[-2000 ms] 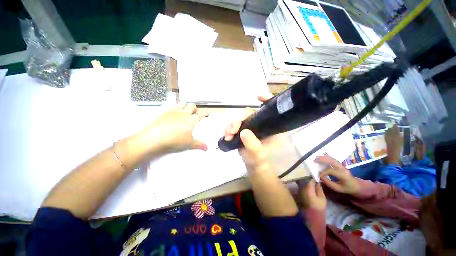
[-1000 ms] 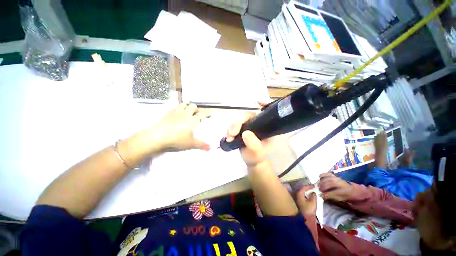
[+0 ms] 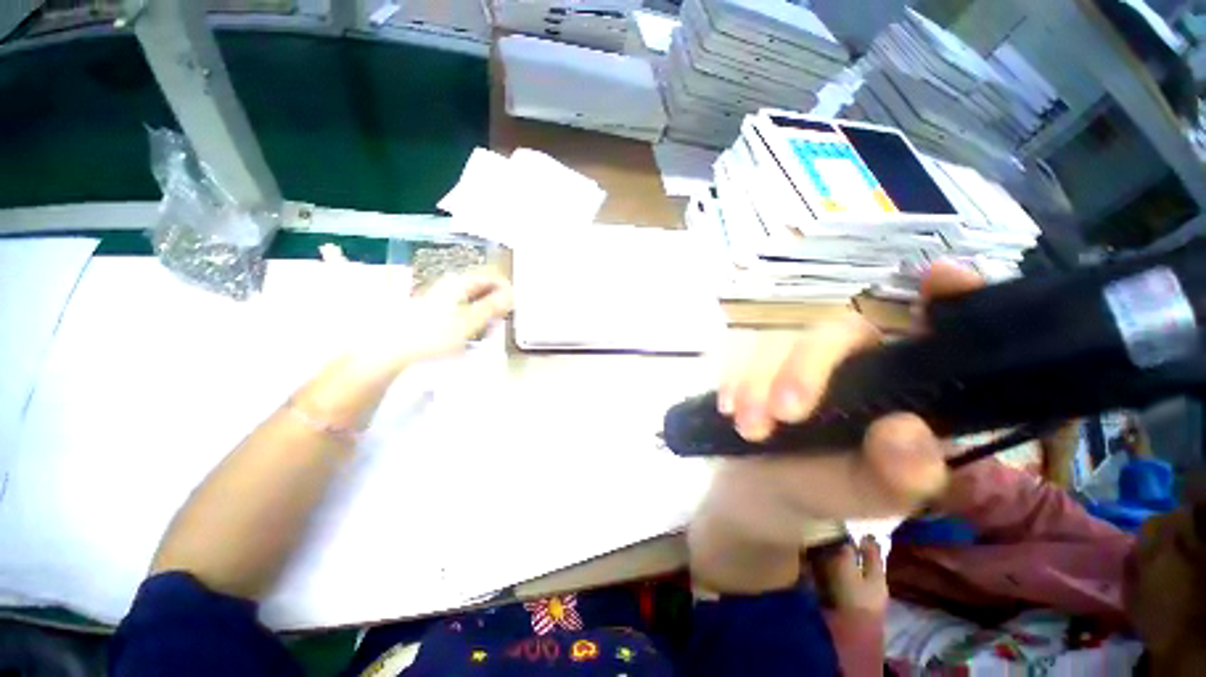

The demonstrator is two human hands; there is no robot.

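My right hand (image 3: 820, 423) is closed around the black electric screwdriver (image 3: 1005, 357), raised close to the camera, its tip pointing left over the white covering sheet (image 3: 582, 463). My left hand (image 3: 443, 318) is at the near edge of the clear screw box (image 3: 450, 258), which is filled with grey screws and partly hidden by the fingers. The left fingers are blurred, and I cannot tell whether they hold a screw. A flat white casing (image 3: 615, 291) lies on the brown board between the hands.
A plastic bag of screws (image 3: 212, 251) lies by the metal post (image 3: 199, 99). Loose white sheets (image 3: 522, 196) lie beyond the box. Stacked devices (image 3: 827, 199) stand at the back right, more white stacks behind. A neighbour's pink sleeve (image 3: 1032, 529) is at the lower right.
My left hand has moved from the work to the screw box. My right hand has lifted the screwdriver up and to the right, nearer the camera. The view has shifted.
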